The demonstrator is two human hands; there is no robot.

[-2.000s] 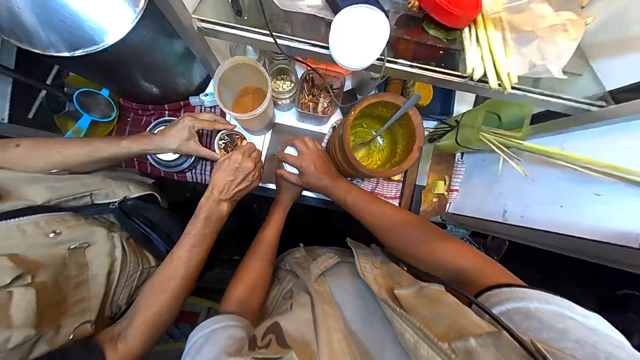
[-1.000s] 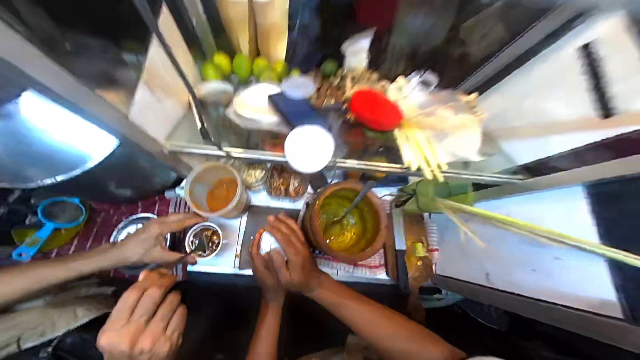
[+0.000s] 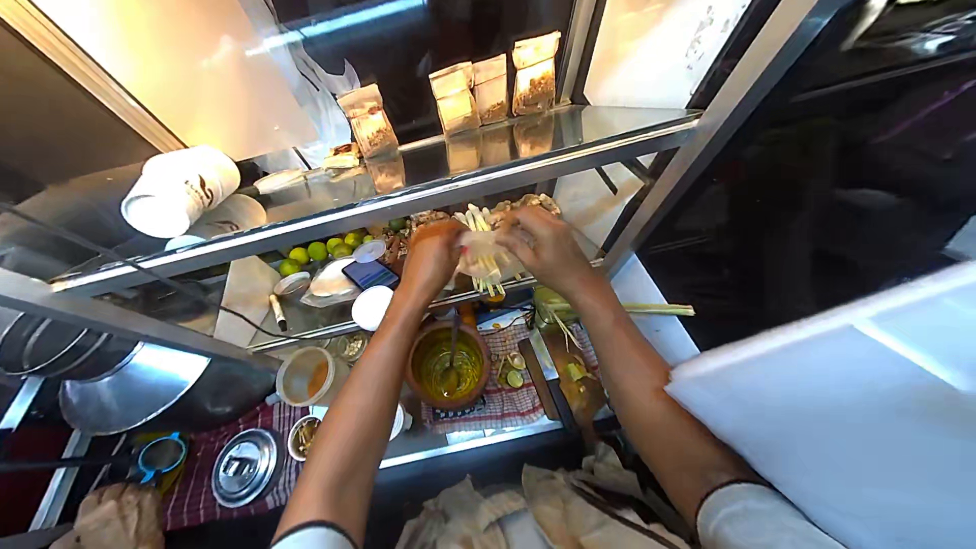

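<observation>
My left hand [image 3: 435, 255] and my right hand [image 3: 547, 252] are raised over the lower shelf, with a thin translucent plastic bag [image 3: 483, 254] pinched between their fingers. Pale lemongrass stalks [image 3: 474, 219] lie behind and below the bag. Nearer to me, between my forearms, a brown clay pot [image 3: 427, 381] holds yellow-green liquid and a metal spoon [image 3: 451, 366]. Cut limes [image 3: 515, 379] lie on a checked cloth [image 3: 507, 408] to its right, beside a broad-bladed knife [image 3: 543, 354]. My fingertips are partly blurred by the bag.
A metal-edged glass shelf [image 3: 366, 202] crosses above my wrists, bearing paper cups [image 3: 179, 191] and filled packets [image 3: 370, 126]. Limes [image 3: 316, 252] and a phone [image 3: 370, 274] lie on the lower shelf. At left are a plastic tub [image 3: 305, 376], a metal lid [image 3: 245, 467] and another person's hand [image 3: 114, 515].
My hands have moved from the counter beside the clay pot up to the shelf and taken hold of the plastic bag. The other person's hands have left the small cup. The view has swung upward.
</observation>
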